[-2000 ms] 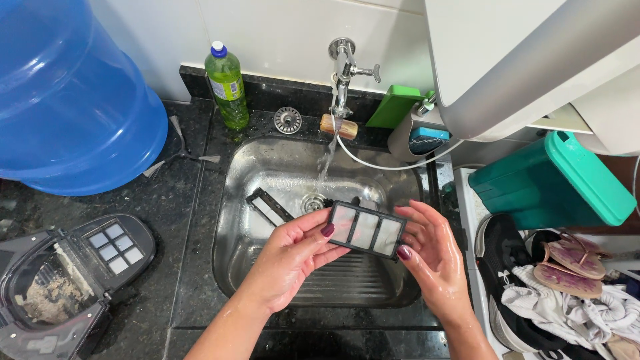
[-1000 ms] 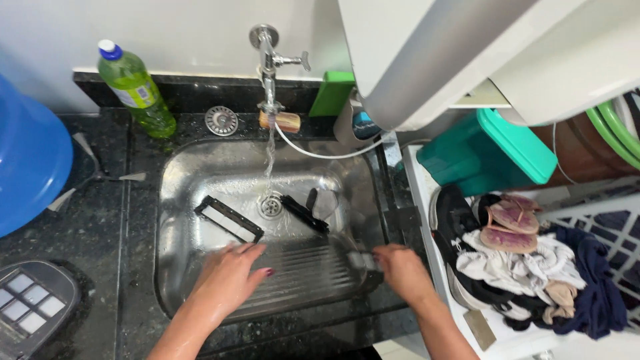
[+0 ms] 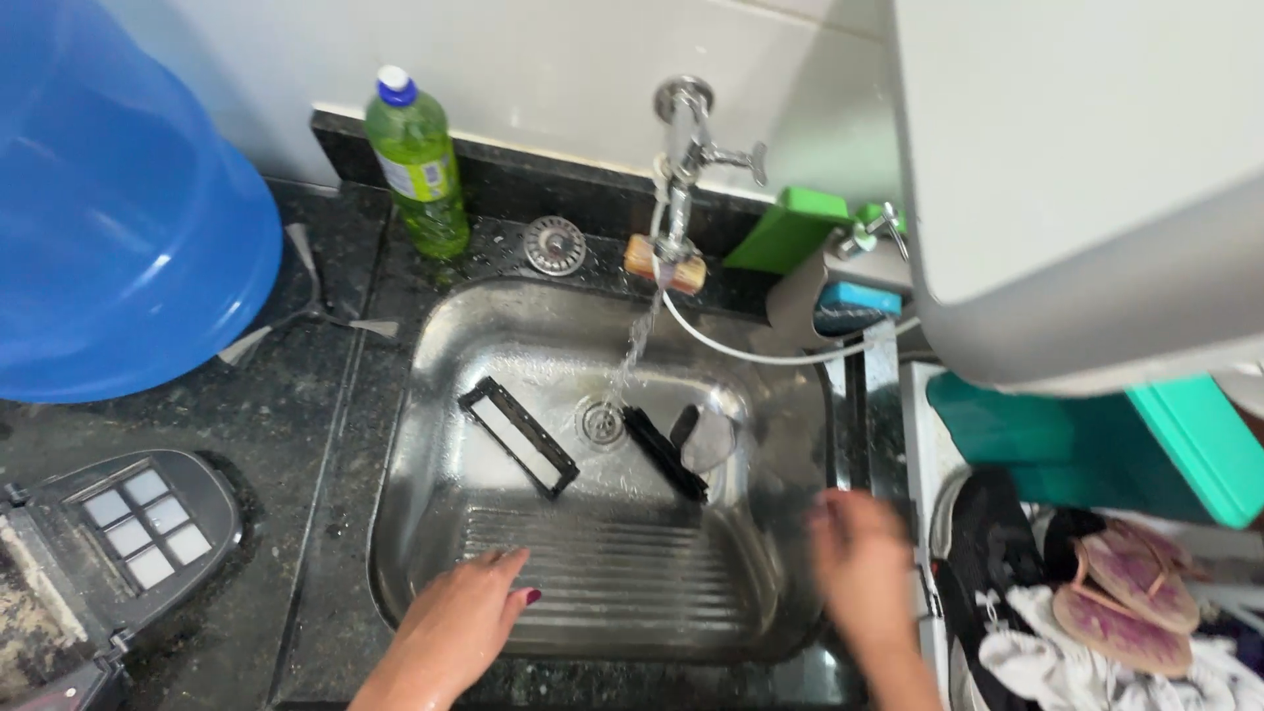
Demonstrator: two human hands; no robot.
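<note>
My left hand (image 3: 464, 617) is over the lower left of the stainless steel sink (image 3: 790, 425), fingers apart and holding nothing. My right hand (image 3: 859, 553) is blurred above the sink's right rim; whether it holds anything is unclear. A black rectangular frame (image 3: 520, 437) lies in the basin left of the drain. Right of the drain lie a black brush-like strip (image 3: 664, 454) and a rounded greyish, see-through part (image 3: 708, 439). Water runs from the metal tap (image 3: 683, 148) toward the drain.
Left are a blue water jug (image 3: 128, 217), a three-armed brush (image 3: 314, 308) and an opened dust container (image 3: 148, 533). Behind stand a green bottle (image 3: 420, 178), a strainer (image 3: 554, 245) and a sponge holder (image 3: 800, 296). Right are a teal bin (image 3: 1047, 444) and shoes (image 3: 1126, 612).
Two seconds ago both my hands held up a black-framed filter with pale panels over the sink; they are now apart and no longer hold it. The view has shifted.
</note>
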